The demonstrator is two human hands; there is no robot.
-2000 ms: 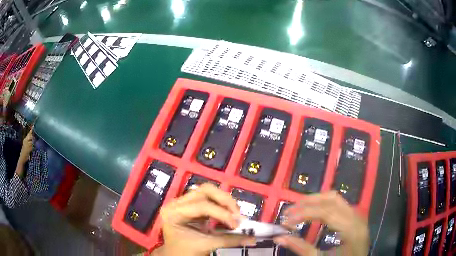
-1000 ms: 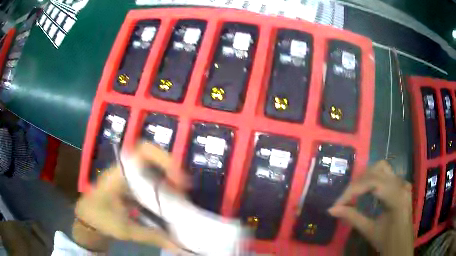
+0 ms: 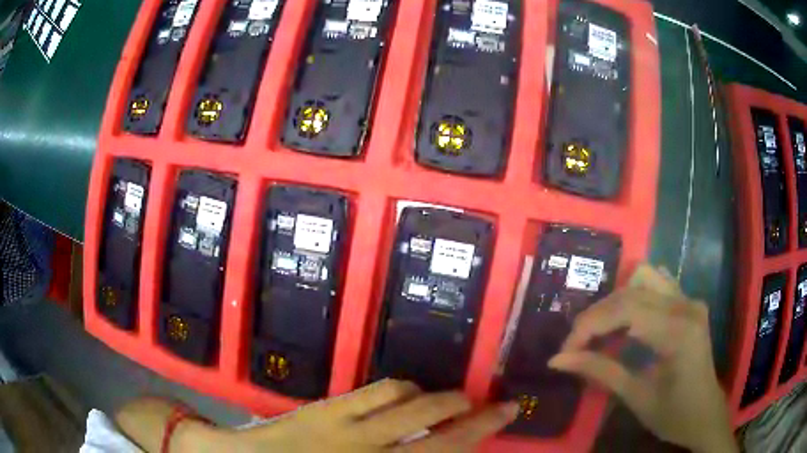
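Open-backed black phones lie in the pockets of a red foam tray (image 3: 372, 181). My right hand (image 3: 641, 349) is over the lower right phone (image 3: 562, 332), its thumb and index fingertips close together; nothing shows clearly between them. My left hand (image 3: 354, 423) lies palm down over the tray's front edge, fingers stretched toward the same phone's lower end and covering the lower end of the neighbouring phone (image 3: 434, 301). A small white sliver (image 3: 414, 434) shows between its fingers; I cannot tell what it is.
A second red tray (image 3: 792, 252) with phones stands at the right edge. White sheets with dark shapes (image 3: 44, 28) lie at the upper left on the green bench (image 3: 49, 124). Part of a checked garment (image 3: 19, 257) shows at the left edge.
The view has moved closer over the tray. My left hand has moved right and flattened; the white sheet it held no longer shows clearly. My right hand has moved from the tray's middle to the right.
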